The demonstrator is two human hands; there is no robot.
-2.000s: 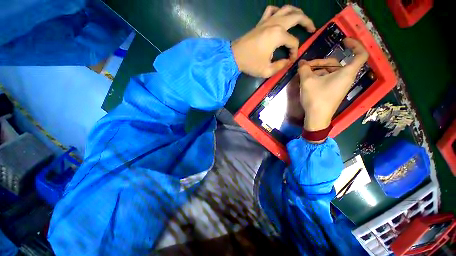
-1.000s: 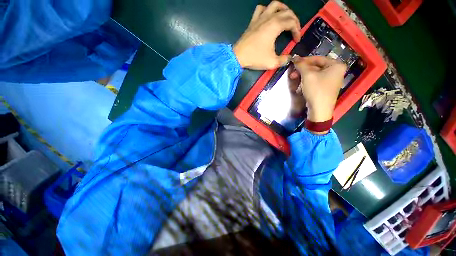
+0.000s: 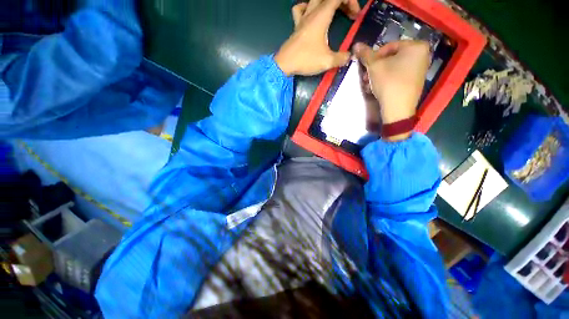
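Note:
The open tablet lies in a red frame, with dark circuitry at its far end and a bright white battery at its near end. My left hand rests at the frame's left side, its thumb tip on the tablet's left edge. My right hand is over the tablet, thumb and fingers pinched together near my left thumb. Whether something tiny is between the fingertips cannot be seen. The right hand hides part of the battery and circuitry.
At right are a pile of pale strips, dark specks, a blue bin with beige bits, a white card with dark thin tools and a white compartment tray. Another person's blue sleeve is at upper left.
The view has shifted, so the frame sits higher in the picture. My right hand has moved from the circuitry end toward the tablet's left edge, beside my left thumb.

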